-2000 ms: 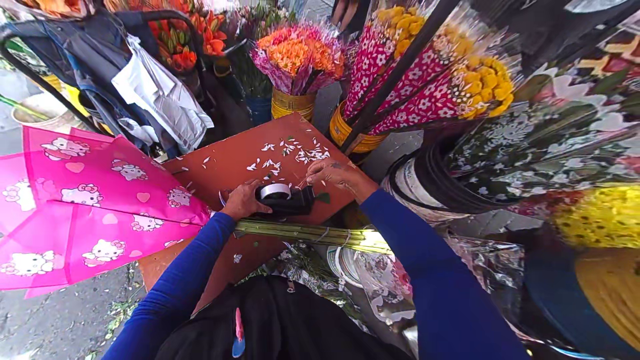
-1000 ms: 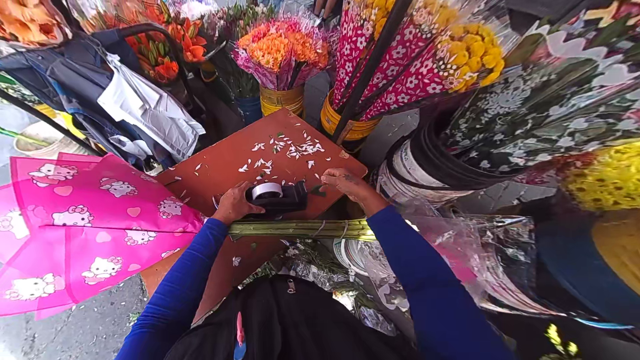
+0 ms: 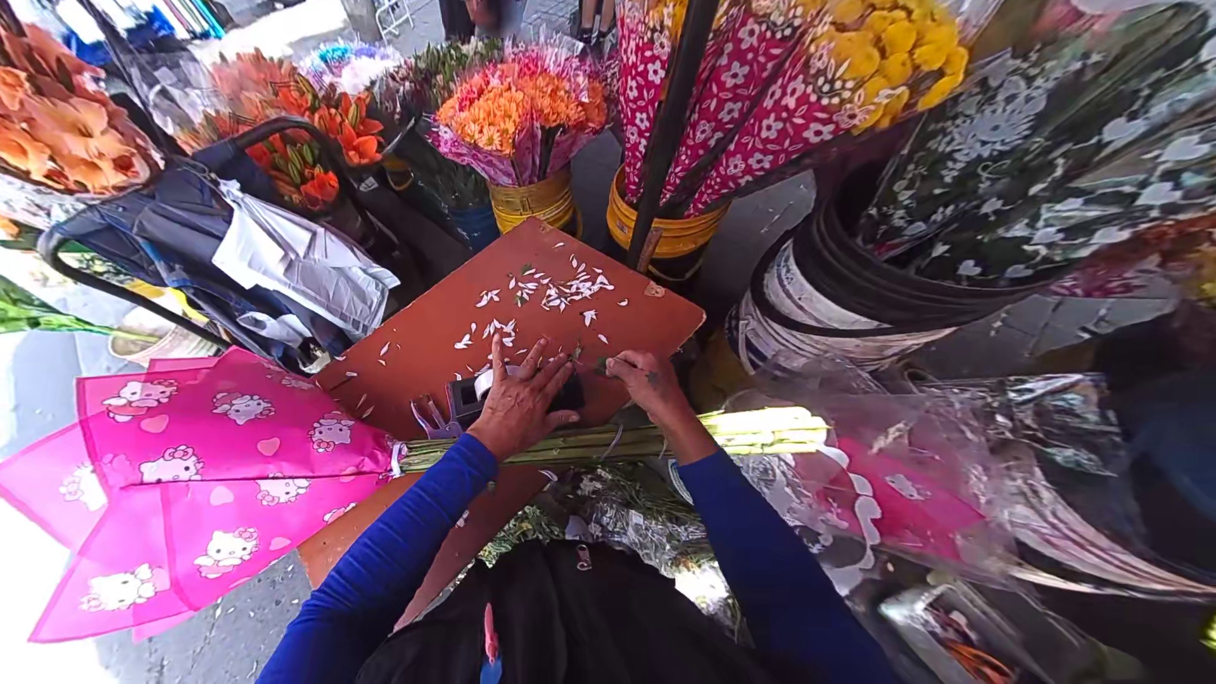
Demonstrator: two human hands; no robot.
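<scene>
My left hand [image 3: 521,407] lies with spread fingers on top of a black tape dispenser [image 3: 465,399] that stands on a reddish-brown board [image 3: 646,318]. To its right my right hand [image 3: 648,382] has its fingers closed, thumb and forefinger together near small green bits; whether something thin is pinched there cannot be told. Beneath both forearms a bundle of green stems [image 3: 760,430] lies across the board's near part, tied with white at the left, where a pink printed wrapping [image 3: 256,465] fans out. Purple-handled scissors or clippers [image 3: 435,420] rest left of the dispenser.
White petals [image 3: 560,290] are scattered over the board. Behind it stand yellow buckets [image 3: 537,201] with wrapped flowers and a dark pole [image 3: 676,123]. A navy folded cart [image 3: 180,228] is at the left. White buckets [image 3: 807,304] and clear wrapping [image 3: 902,456] are at the right.
My left hand has moved from the dispenser's left side onto its top, fingers spread. Two seconds ago my right hand was close by the dispenser; it is now a little farther right.
</scene>
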